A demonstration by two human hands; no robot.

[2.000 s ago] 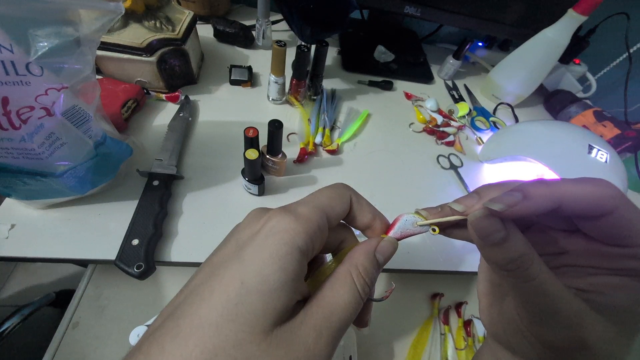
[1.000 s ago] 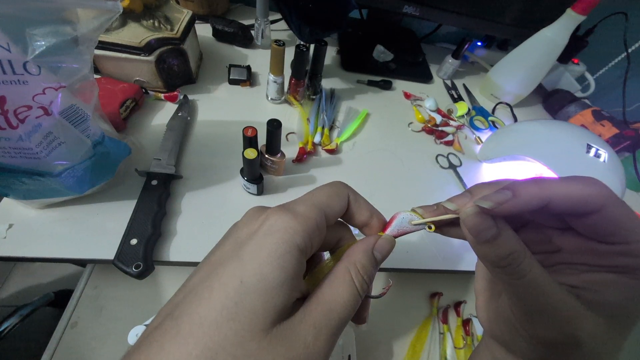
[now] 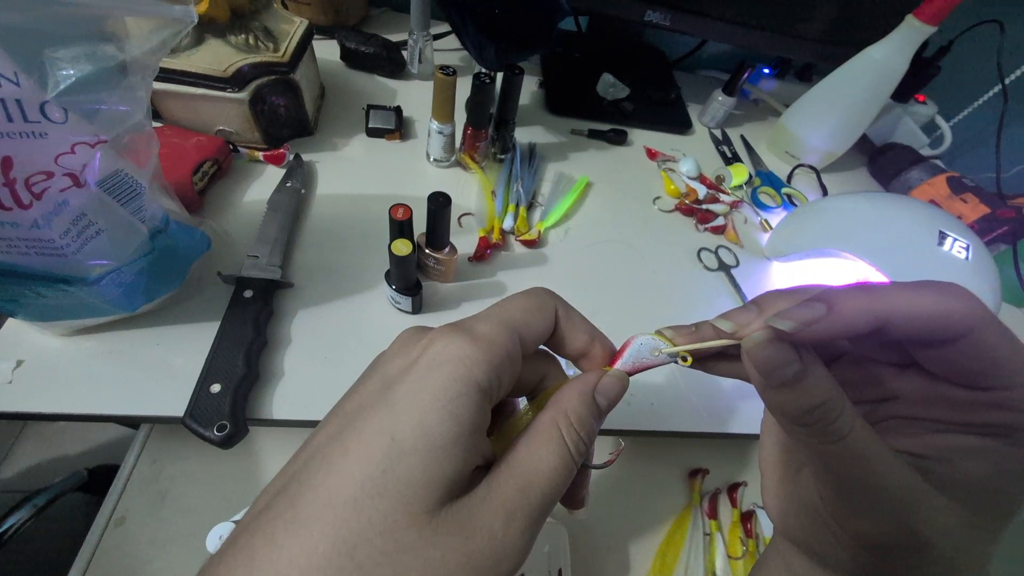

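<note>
My left hand pinches a fishing jig between thumb and forefinger. Its head is white and red with a yellow line eye at the right end; yellow hair-like material lies within the hand, and a hook hangs below the thumb. My right hand holds a thin wooden stick between thumb and fingers, its tip against the white side of the jig head. Beyond that hand, a white curing lamp glows beneath its front edge.
A fixed-blade knife lies at left beside a plastic bag. Nail polish bottles stand mid-table near finished jigs. Further right are painted jig heads, small scissors and blue-handled scissors. More jigs lie below the table edge.
The wooden stick's tip has shifted from the upper edge of the jig head onto its white side, near the line eye. My left hand has stayed nearly still.
</note>
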